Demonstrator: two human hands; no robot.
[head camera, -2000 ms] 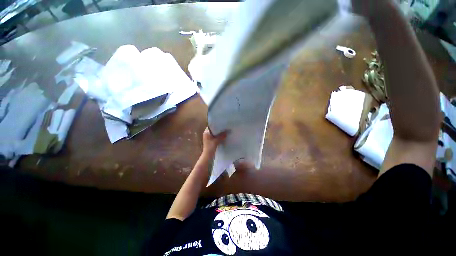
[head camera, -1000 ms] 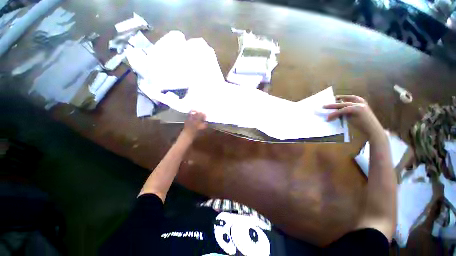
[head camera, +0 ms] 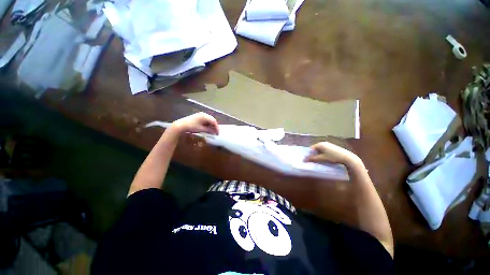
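A long white panel, slightly blurred, is held crosswise near the table's front edge. My left hand grips its left part, with a thin white end sticking out further left. My right hand grips it near its right end. Just beyond it a tan panel lies flat, tan face up, with a white edge showing along its near side and right end. The fingertips of both hands are partly hidden by the white material.
A large loose white pile lies at the far left, with greyish pieces beyond it. A small white stack is at the far side. Folded bundles, a tan strip heap and a small white object are at the right.
The tan panel now lies flat on the table in front of the hands. Both hands have moved nearer my body and hold a white panel there. The view has tilted further down.
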